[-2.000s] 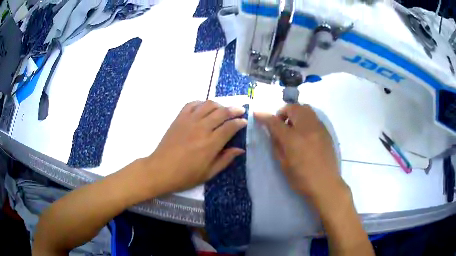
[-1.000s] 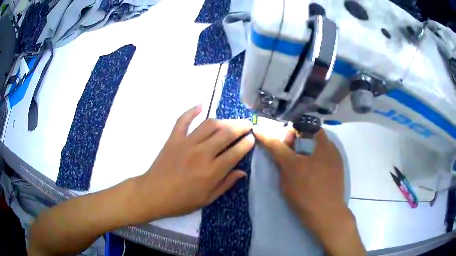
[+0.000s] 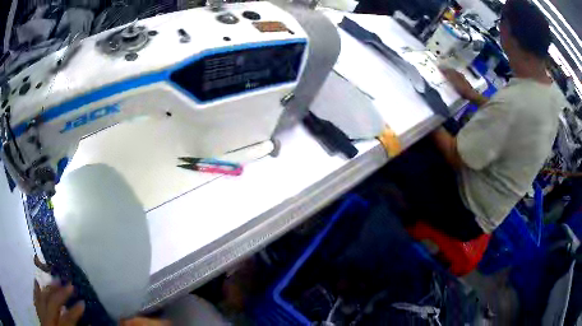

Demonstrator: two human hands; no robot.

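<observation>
The pale grey cut panel [image 3: 105, 235] lies at the left, its rounded side to the right. A dark blue speckled strip [image 3: 48, 232] runs along its left side up to the needle area of the white sewing machine [image 3: 153, 89]. My left hand [image 3: 59, 307] is blurred at the bottom left corner, at the strip; its grip is unclear. My right hand [image 3: 143, 321] shows only as a sliver at the bottom edge, by the panel's lower end. The presser foot is small and blurred at the far left.
Thread snips [image 3: 210, 167] lie on the table right of the panel. A dark strip [image 3: 328, 134] lies beyond the machine. A person [image 3: 510, 137] sits at another machine on the right, on a red stool [image 3: 450, 245]. A blue crate [image 3: 281, 293] stands below the table edge.
The view has swung far to the right, so the machine, panel and hands now appear at the left. The seated person and crate have come into view. The loose strip on the left has gone out of view.
</observation>
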